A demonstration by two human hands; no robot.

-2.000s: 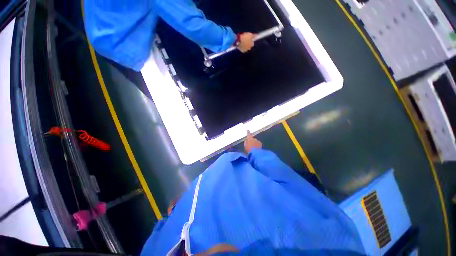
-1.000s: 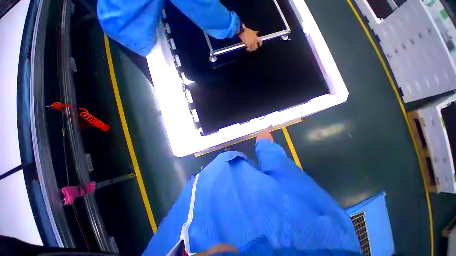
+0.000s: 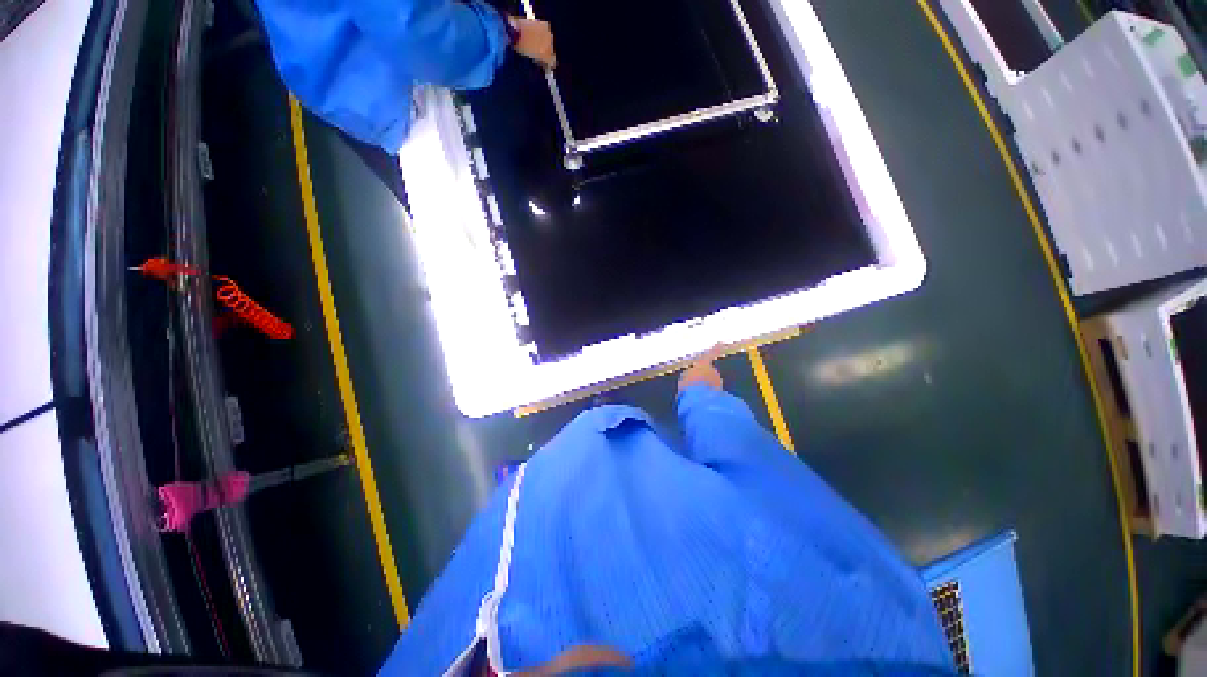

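A white foam packing tray [image 3: 457,311] lies in front of me. A large glossy black display panel [image 3: 688,238] lies inside it. A silver suction-cup frame [image 3: 675,122] rests on the panel's far part and is cut off by the top edge. My right hand [image 3: 699,376] is small, at the tray's near edge, with its fingertips at the rim; its grip is unclear. My left hand is not in view.
Another person's blue sleeve [image 3: 430,46] is at upper left, that hand [image 3: 535,41] on the frame's left bar. A conveyor rail [image 3: 199,357] with a red coiled hose [image 3: 252,311] runs left. White foam pieces [image 3: 1112,159] stand right. A blue-topped surface [image 3: 993,602] is lower right.
The other person's hand has moved from the frame's near bar to its left bar. My right hand stays at the tray's near edge, slightly right of its earliest position.
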